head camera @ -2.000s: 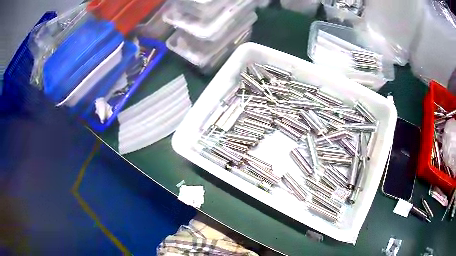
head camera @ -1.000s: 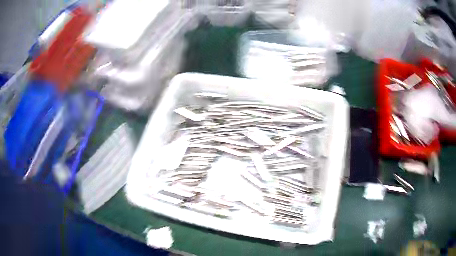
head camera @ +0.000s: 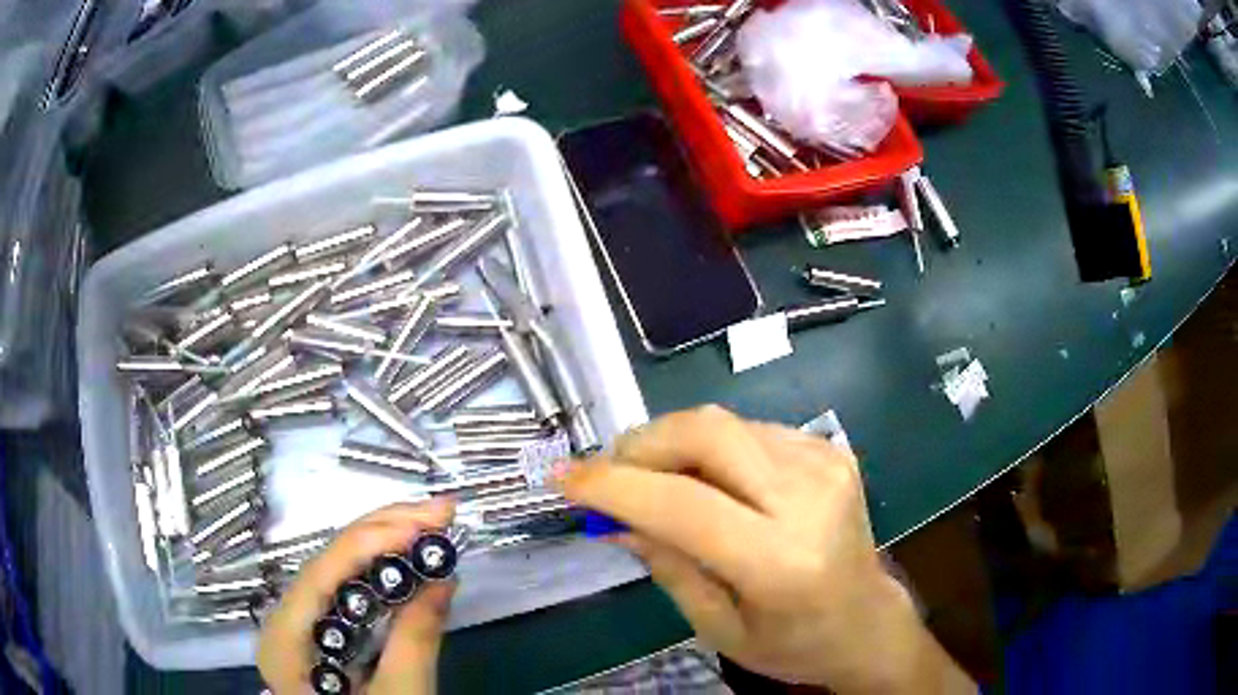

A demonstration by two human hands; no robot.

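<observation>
My left hand [head camera: 302,597], partly cut off by the bottom edge, is shut on a bunch of several metal cylindrical parts [head camera: 394,578], their round black-rimmed ends facing up. My right hand [head camera: 767,523] is just to its right, over the tray's near right corner, thumb and forefinger pinched. A small blue piece of a pen-like tool [head camera: 602,524] shows under its fingers; the rest is hidden. The white tray [head camera: 593,285] below holds many loose silver cylindrical parts [head camera: 530,380], with a small printed label [head camera: 545,459] near the right fingertips.
A black phone [head camera: 661,234] lies right of the tray. Beyond it are red bins [head camera: 760,197] with metal pieces and a plastic bag [head camera: 828,75]. Loose parts [head camera: 842,283] and a paper label [head camera: 759,342] lie nearby. A clear box [head camera: 278,122] stands behind the tray; a black ribbed arm [head camera: 1073,136] is far right.
The view has swung right, so the tray now sits at left and the blue bin is out of view. Both hands have come into view, the left with a bunch of parts.
</observation>
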